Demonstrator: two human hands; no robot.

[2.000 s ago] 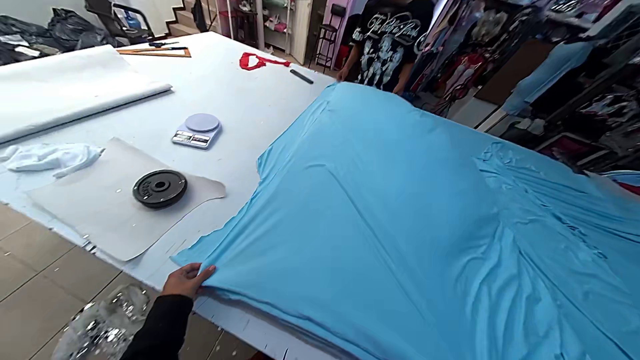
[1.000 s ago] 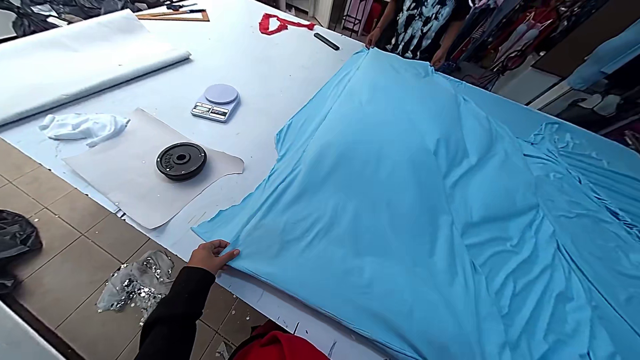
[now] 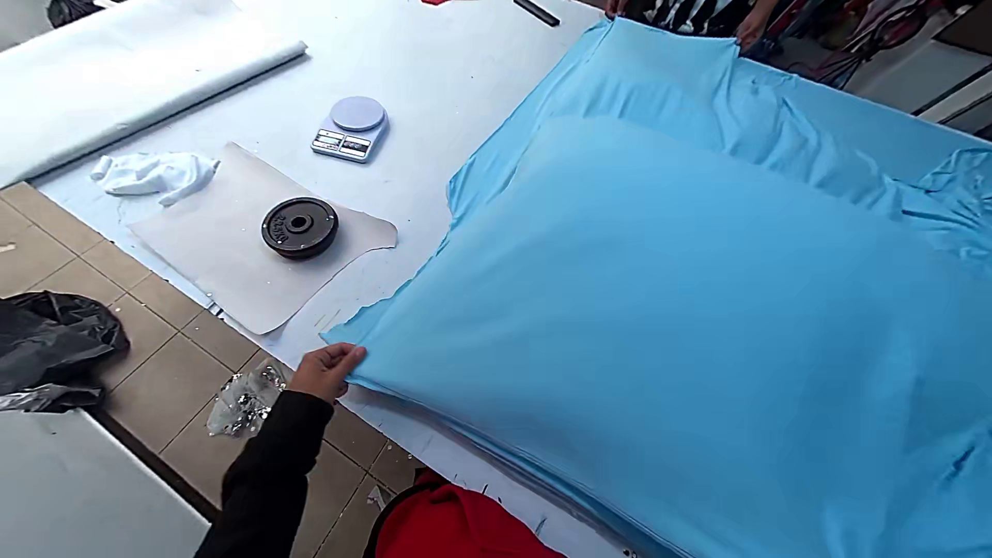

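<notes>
My left hand (image 3: 327, 370) pinches the near left corner of a wide light blue fabric (image 3: 620, 294) between thumb and fingers, at the near edge of the white table (image 3: 434, 85). The fabric lies in layers, and its top layer bulges upward in the middle. My right hand is not in view. At the far edge, a co-worker's two hands (image 3: 752, 31) hold the fabric. Left of it, a black weight plate (image 3: 300, 227) rests on a grey paper pattern piece (image 3: 232, 209), with a kitchen scale (image 3: 353, 128) behind.
A large white roll (image 3: 155, 108) lies across the far left, with a crumpled white cloth (image 3: 157, 173) nearer. A black marker-like bar (image 3: 536, 12) lies at the back. Black plastic bags (image 3: 54, 341) and a clear bag of scraps (image 3: 248, 399) are on the floor; red cloth (image 3: 465, 523) is below.
The fabric's top layer has billowed up, and its far end has shifted into folds near the co-worker's hands. My left hand still holds the near corner. The view has moved closer and downward.
</notes>
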